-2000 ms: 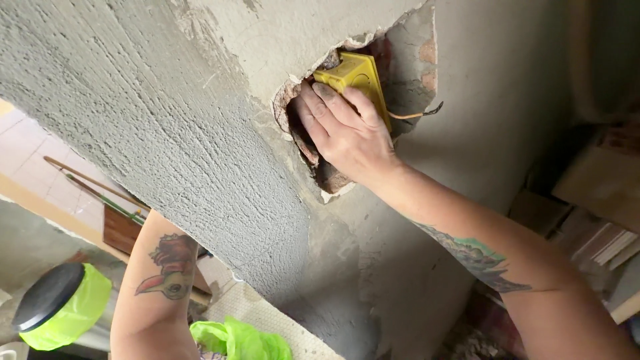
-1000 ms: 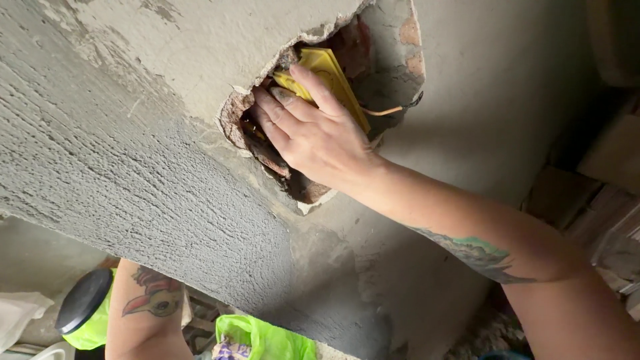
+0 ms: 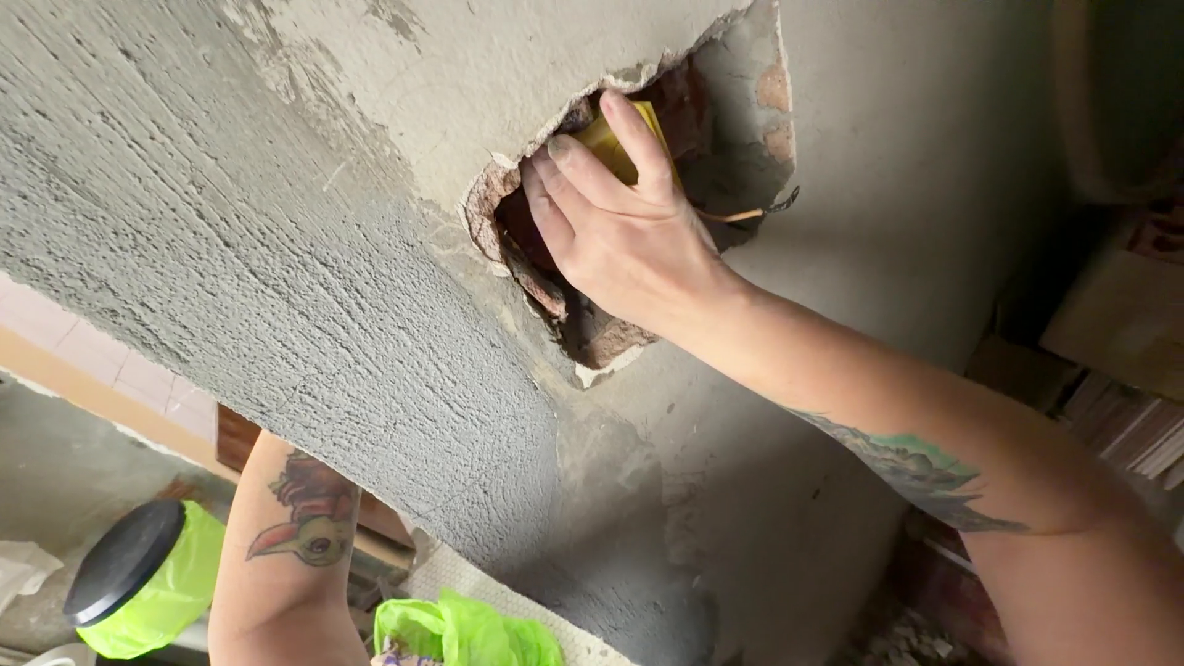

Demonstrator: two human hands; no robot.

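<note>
My right hand (image 3: 629, 222) reaches into a ragged hole (image 3: 592, 347) broken in a plastered wall (image 3: 879, 185). Its fingers lie over and beside a yellow electrical box (image 3: 606, 148) set inside the hole; the fingertips partly go out of sight behind the hole's left edge, and whether they grip the box cannot be told. A short orange wire (image 3: 735, 216) with a dark end sticks out to the right of the hand. Broken brick (image 3: 541, 291) shows at the hole's lower left. My left forearm goes behind the wall's rough grey edge, which hides the left hand.
A bucket with a black top and a bright green bag (image 3: 153, 592) stands at lower left. Another green plastic bag (image 3: 462, 634) lies at bottom centre. Cardboard boxes (image 3: 1119, 305) and stacked tiles (image 3: 1124, 421) are at the right. Rough grey render (image 3: 370, 370) covers the wall's left part.
The right hand stays at the yellow box, but its fingers are spread more and cover the box differently than two seconds ago. The view has shifted somewhat.
</note>
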